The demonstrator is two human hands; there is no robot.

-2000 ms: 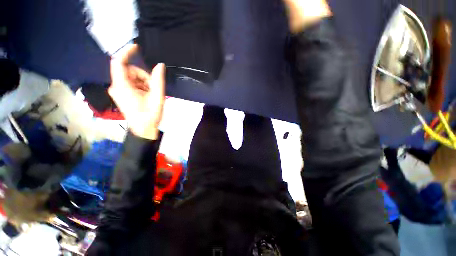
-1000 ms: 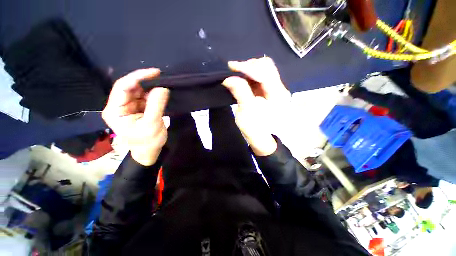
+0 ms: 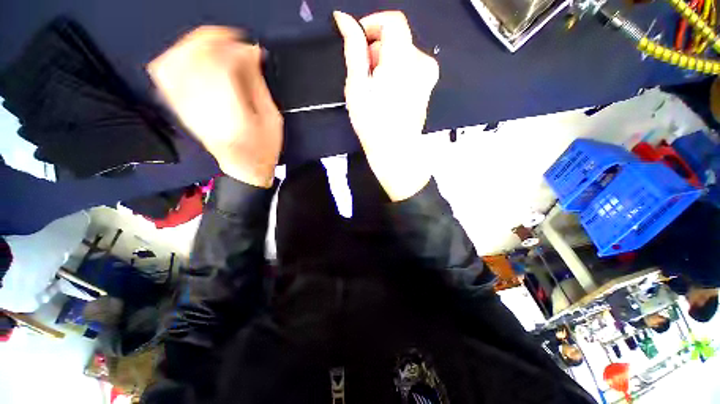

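Note:
A small black fabric piece is stretched between my two hands just above the navy table cover, near its front edge. A thin pale line runs along its lower edge. My left hand is on its left end, blurred, with the fingers bent over it. My right hand grips its right end between thumb and fingers. A layered stack of black pieces lies on the cover to the left. The metal iron is cut off by the top edge at the right.
The navy cover spans the top. Yellow hoses run at the upper right, beside orange-red loops. Pale pieces lie at the far left. Blue crates stand beyond the table at the right. People are at the lower right.
The black piece, held narrow and folded a second ago, now shows a taller flat face. Both hands have moved up in the picture. The iron has shifted towards the upper right.

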